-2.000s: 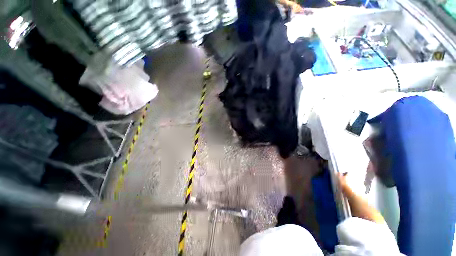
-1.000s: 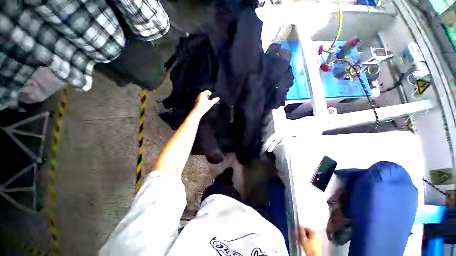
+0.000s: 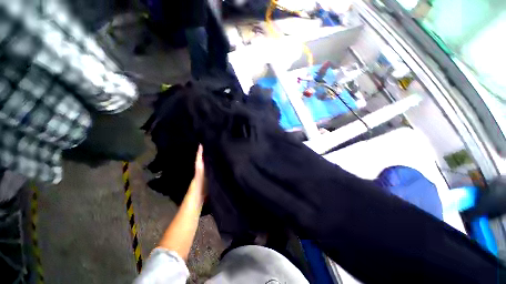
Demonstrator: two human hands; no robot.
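Observation:
A long black garment (image 3: 333,205) stretches from the black heap (image 3: 172,138) at the centre left across the white table to the lower right edge. It covers much of the blue padded buck (image 3: 413,188), whose rounded end shows beyond it. My left hand (image 3: 200,166) reaches up from below with its side against the black cloth; its fingers are partly hidden, so its grip cannot be told. My right hand is not in view; the lower right is filled by the garment.
Checked shirts (image 3: 50,94) hang at the upper left. Yellow-black tape (image 3: 130,216) runs along the floor. Beyond the white table (image 3: 405,144) is a blue surface (image 3: 327,100) with a hose and red fittings. A bright-blue metal arm (image 3: 482,227) stands at the right.
A black garment now lies across the table and buck, which were uncovered before. The dark rectangle on the table is now hidden. The right hand has left the view; the left hand is lower beside the cloth.

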